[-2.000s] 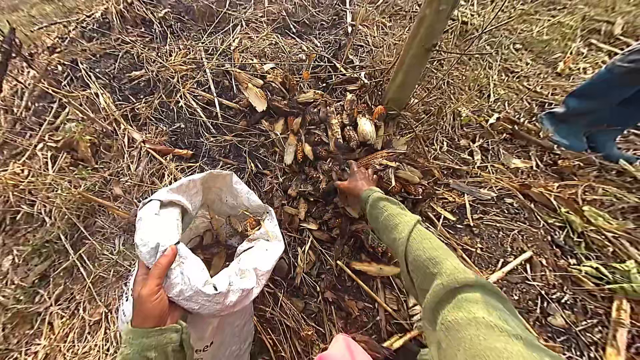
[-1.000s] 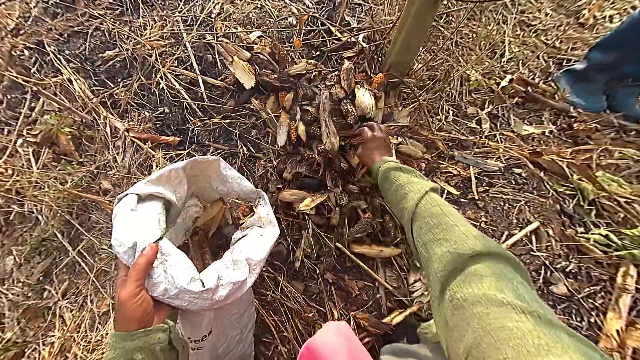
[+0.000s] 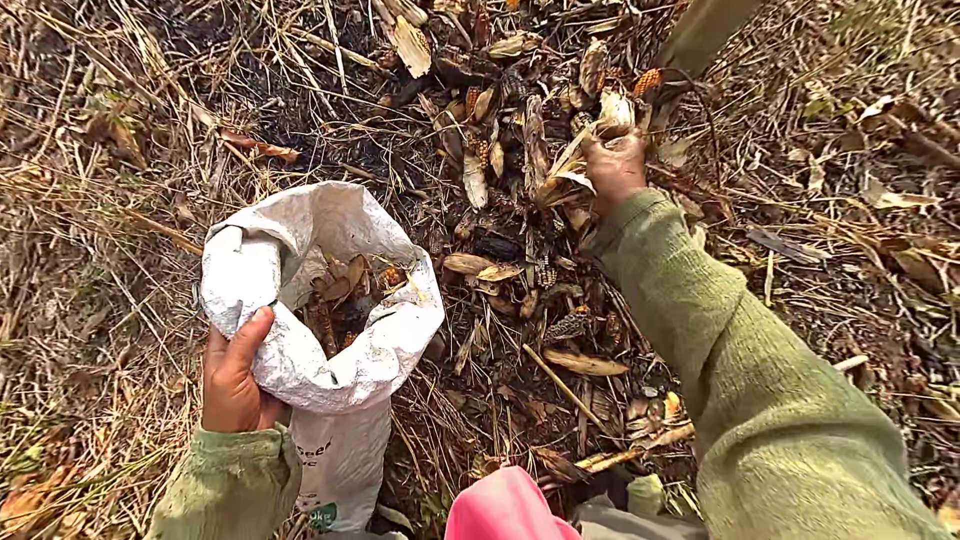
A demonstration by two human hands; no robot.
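Observation:
My left hand (image 3: 236, 379) grips the rolled rim of a white woven sack (image 3: 341, 379), thumb on top. The sack stands upright with its mouth open; husks and bits of orange maize cobs (image 3: 391, 277) lie inside. To the right, my right hand (image 3: 616, 161) is at the upper part of a heap of maize cobs and dry husks (image 3: 536, 150), its fingers curled around a pale husked cob (image 3: 615, 112) or against it; the fingertips are partly hidden, so the hold is unclear. Several cobs in the heap are dark, others orange.
A wooden post (image 3: 705, 34) rises just beyond my right hand. Dry grass and straw (image 3: 90, 247) cover the ground on the left, with leaves and stalks on the right. A thin stick (image 3: 566, 390) lies below the heap. Pink cloth (image 3: 506, 510) shows at the bottom edge.
My right hand stays at the heap, higher up in it than two seconds ago. My left hand keeps hold of the sack. A person's blue boots at the right have left the view.

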